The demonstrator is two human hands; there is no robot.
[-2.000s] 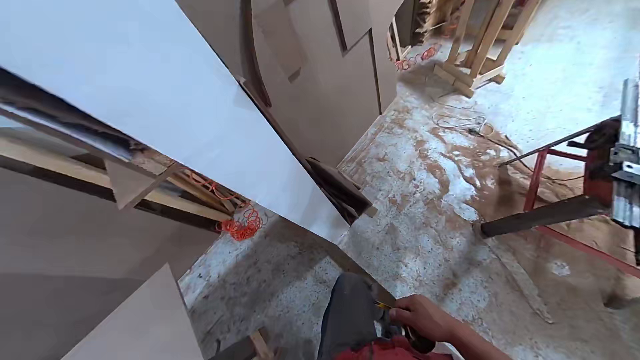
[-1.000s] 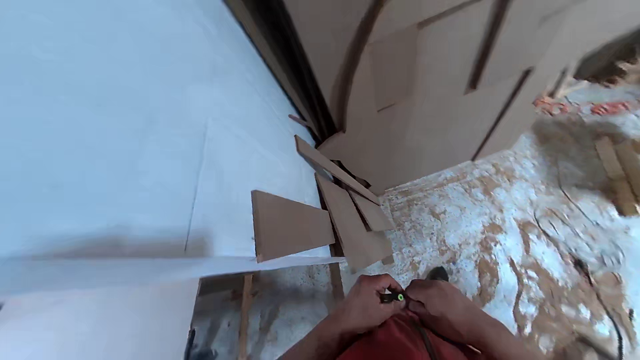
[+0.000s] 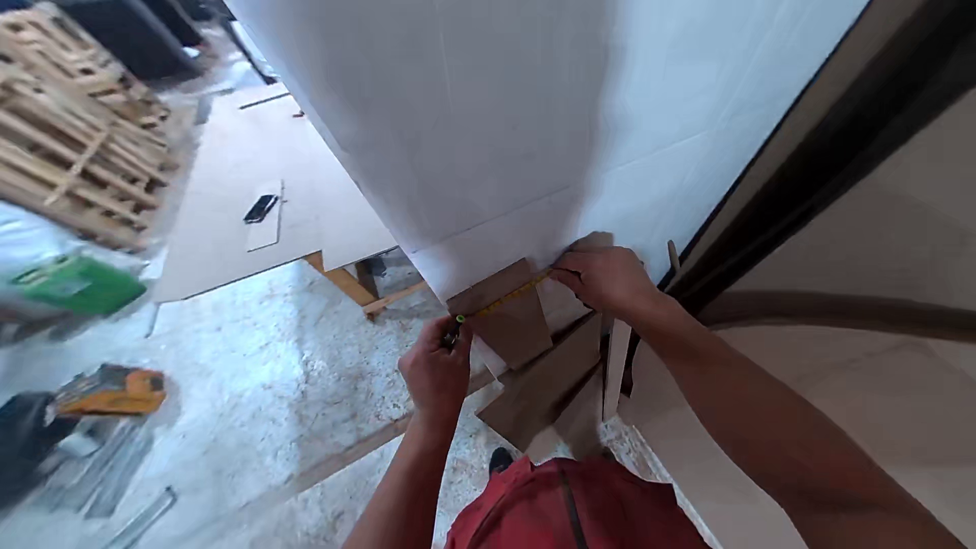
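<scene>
My left hand [image 3: 441, 358] is closed around a small dark tape measure [image 3: 453, 332] with a green spot. From it the yellow blade [image 3: 507, 298] stretches up and right across a brown board offcut [image 3: 512, 320]. My right hand [image 3: 606, 282] pinches the far end of the blade, near the base of a large white panel [image 3: 526, 137]. Its fingertips partly hide the blade's end. More board offcuts [image 3: 545, 381] lean in a pile below the blade.
A phone [image 3: 261, 208] lies on a pale sheet-topped table [image 3: 221, 168] at left. Farther left are a wooden pallet stack [image 3: 76, 137], a green container [image 3: 80, 286] and an orange tool [image 3: 114, 390] on the floor. Brown panels [image 3: 839, 404] stand at right.
My hands, close together at my body one second ago, have moved apart to the offcuts, and the yellow blade is now drawn out between them. The view has swung strongly.
</scene>
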